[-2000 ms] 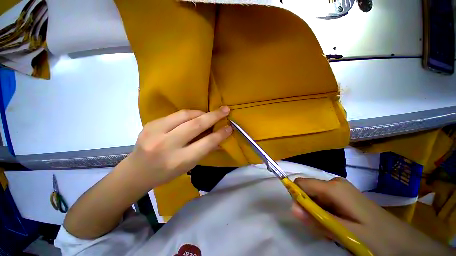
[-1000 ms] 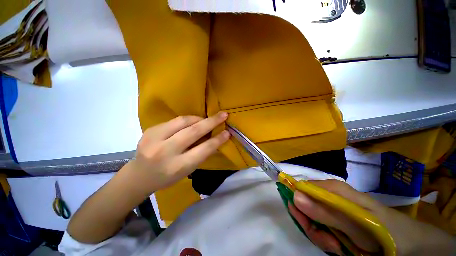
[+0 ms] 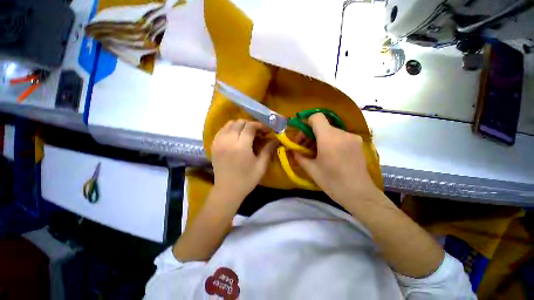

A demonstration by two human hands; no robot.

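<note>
The mustard-yellow garment panel [image 3: 345, 108] lies over the table's front edge, with white cloth along its top. The fabric shears [image 3: 253, 108] lie across it, blades pointing up-left, with green and yellow handle loops. My right hand [image 3: 336, 155] has the handle loops around its fingers, and its fingertips are at the fabric. My left hand [image 3: 237, 155] pinches the panel fabric just left of the handles. The fingertips of both hands are close together and partly hidden by the shears. The welt strip cannot be made out.
The sewing machine [image 3: 427, 20] stands at the upper right, with a smartphone [image 3: 499, 94] beside it. Fanned cut pieces [image 3: 132, 32] lie at the upper left. Small second scissors [image 3: 92, 184] lie on a white surface at lower left. Orange-handled tools [image 3: 28, 85] are at the far left.
The shears have swung round in my right hand, from cutting at the fabric to pointing up-left above it. My right hand has moved up to the panel beside my left. The view has shifted, showing the machine.
</note>
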